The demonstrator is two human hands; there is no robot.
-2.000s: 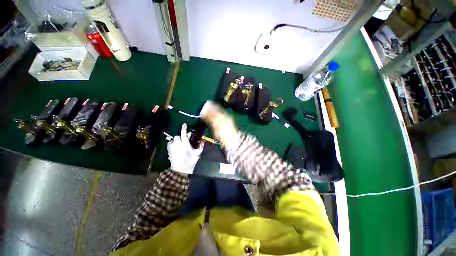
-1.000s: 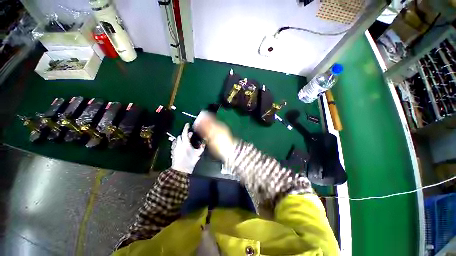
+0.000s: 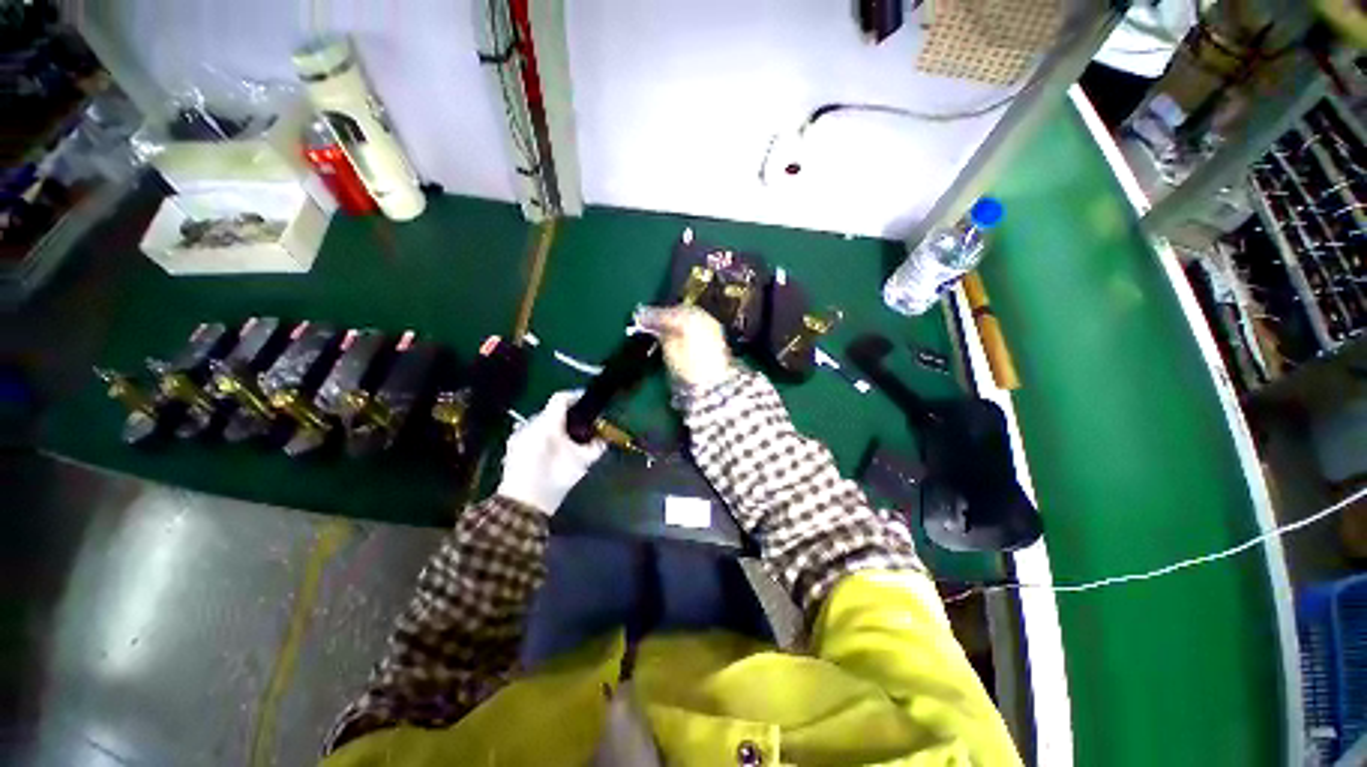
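Observation:
My left hand (image 3: 549, 453), in a white glove, holds the lower end of a black lock unit (image 3: 612, 387). A brass mechanism (image 3: 618, 436) sticks out beside the glove. My right hand (image 3: 690, 343) is at the unit's upper end, fingertips at its tip; my fingers partly hide that end. A black pad (image 3: 630, 502) with a small white label sheet (image 3: 688, 511) lies just in front of me. More lock units (image 3: 364, 393) with brass parts stand in a row at the left, and several others (image 3: 783, 321) stand beyond my right hand.
A water bottle (image 3: 936, 270) and wooden-handled tool (image 3: 990, 331) are at the right, with a black cup-shaped item (image 3: 978, 477) nearer me. A pale lead (image 3: 565, 360) lies left of the unit. A parts box (image 3: 237, 228) and thermos flask (image 3: 364, 132) stand at the back left.
My right hand has moved slightly right and is no longer strongly blurred. The black unit between my hands shows more of its length. The whole view has shifted slightly.

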